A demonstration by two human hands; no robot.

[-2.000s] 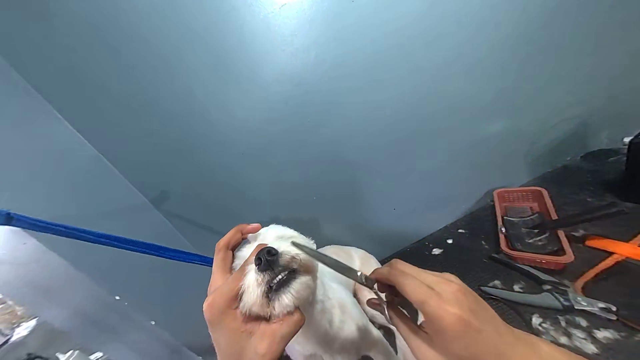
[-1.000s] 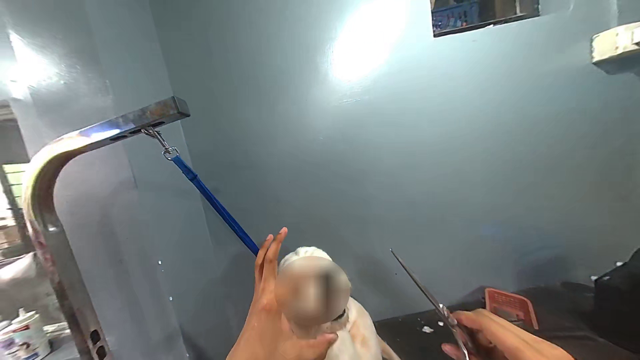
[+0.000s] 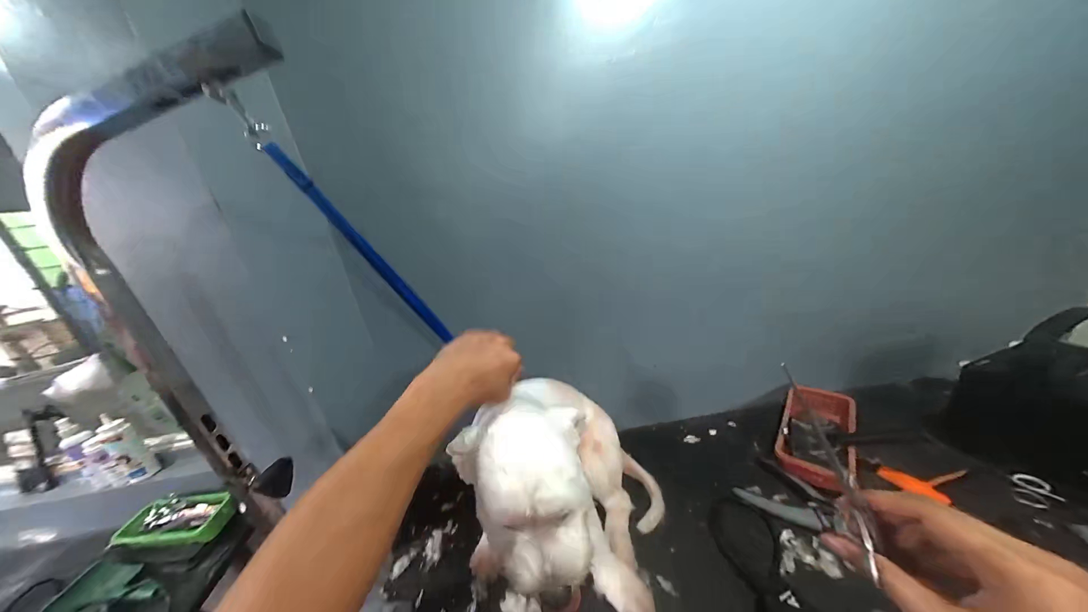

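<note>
A white, short-clipped dog (image 3: 544,476) stands on the black tabletop with its head toward me. My left hand (image 3: 484,365) is closed at the lower end of a blue grooming strap (image 3: 365,246), just above and behind the dog's head. The strap hangs by a metal clip from the grooming arm (image 3: 161,81). At the lower right, my right hand (image 3: 926,544) holds long metal scissors (image 3: 837,463), the blades pointing up and away. They are apart from the dog and overlap a red basket in the view.
The red plastic basket (image 3: 786,433) holds dark tools. Near it lie a grey-handled tool (image 3: 778,508), an orange-handled tool (image 3: 914,484) and white-looped scissors (image 3: 1033,489). A black bag (image 3: 1020,408) is at right. Cut hair (image 3: 433,548) litters the table. A green basket (image 3: 174,540) and bottles (image 3: 123,446) are left.
My left hand has left the dog's muzzle and closed on the blue strap. My right hand has moved the scissors away from the dog's face to the right. The view has shifted.
</note>
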